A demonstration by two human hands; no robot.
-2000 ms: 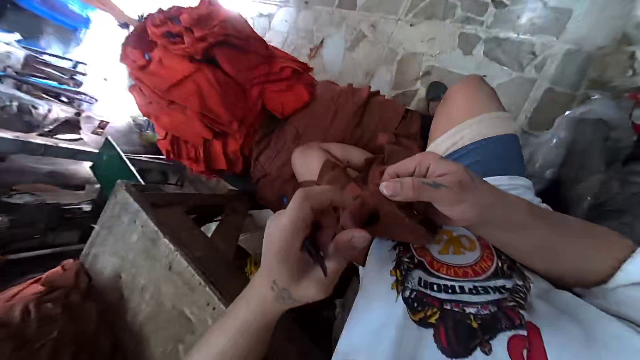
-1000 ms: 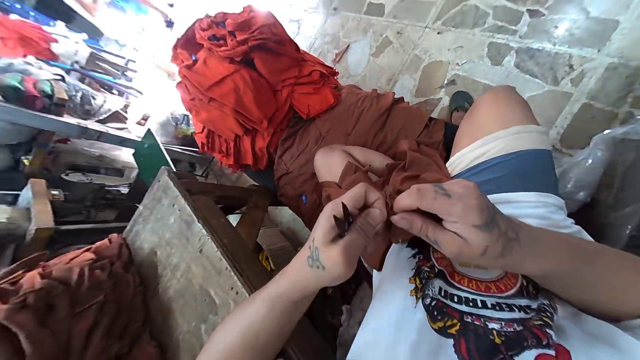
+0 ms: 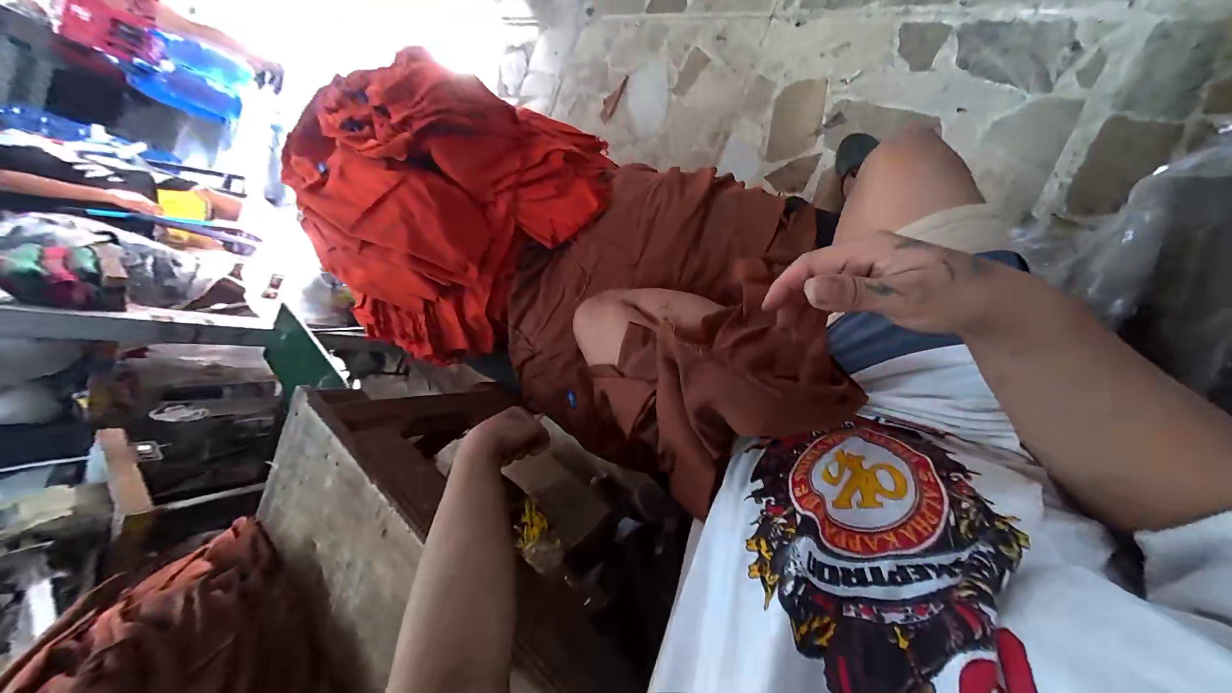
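Observation:
Brown cloth (image 3: 751,371) lies bunched over my lap and knee. Just above its right part is my right hand (image 3: 885,279), thumb and forefinger extended near the fabric; whether they touch it I cannot tell. My left hand (image 3: 510,433) is at the edge of the wooden table or stand (image 3: 356,539), off the cloth, with its fingers curled and largely hidden. Whether it holds the small dark tool seen earlier cannot be made out. A large pile of red cloth (image 3: 423,212) rises beyond my knee, beside more brown cloth pieces (image 3: 664,231).
Another heap of brown cloth (image 3: 212,616) fills the lower left corner. A green panel (image 3: 303,356) stands at the table's far corner. Clear plastic (image 3: 1136,241) is at the right, near the stone-patterned floor (image 3: 799,115). At the upper left, another person's arm (image 3: 77,188) shows.
My left hand has left the brown cloth and moved left to the wooden table's edge. A small dark tool was in it before. My right hand has loosened from its pinch on the cloth.

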